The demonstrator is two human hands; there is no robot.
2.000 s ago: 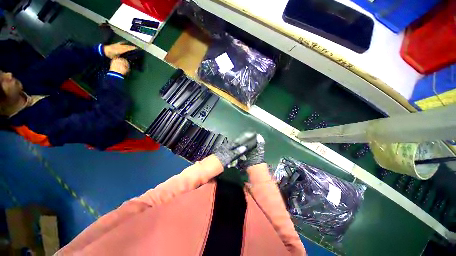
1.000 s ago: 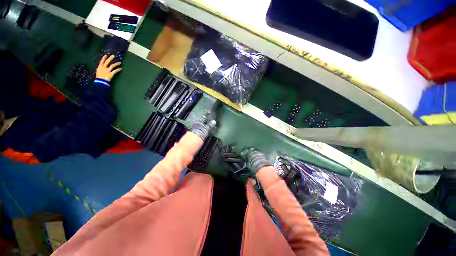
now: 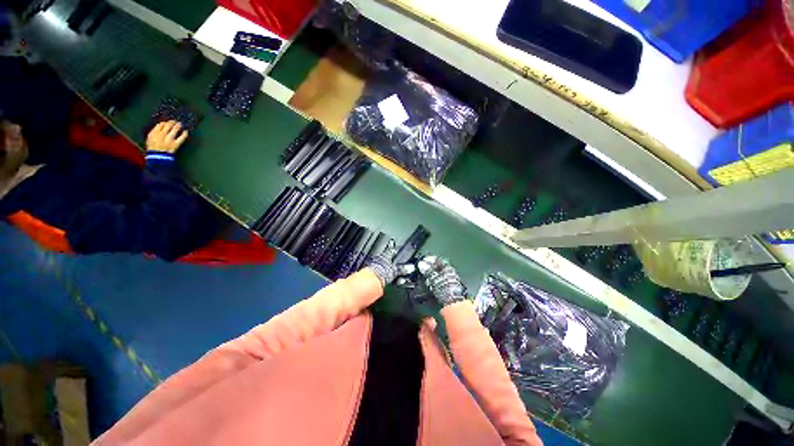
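My left hand [image 3: 384, 266], in a grey knit glove, holds a slim black housing [image 3: 412, 244] that points up and to the right over the green bench. My right hand [image 3: 441, 279], also gloved, is beside it with its fingertips near the housing's lower end. Whether it grips a small part is too small to tell. Small black fittings [image 3: 420, 295] lie loose just below my hands. Black housings [image 3: 300, 223] lie side by side in two rows to the left. An open clear bag [image 3: 557, 344] of black parts lies right of my right hand.
A second parts bag [image 3: 413, 123] rests on brown cardboard [image 3: 327, 91] beyond the bench strip. A slanted metal post [image 3: 644, 213] with a translucent cup [image 3: 696, 268] stands at the right. A white shelf holds a black tray [image 3: 570, 43] and bins. A neighbour's hand [image 3: 165, 137] is at left.
My left hand has come back from the upper housing row and now holds a housing near my right hand. The neighbour's hand has moved onto dotted units; the view has shifted.
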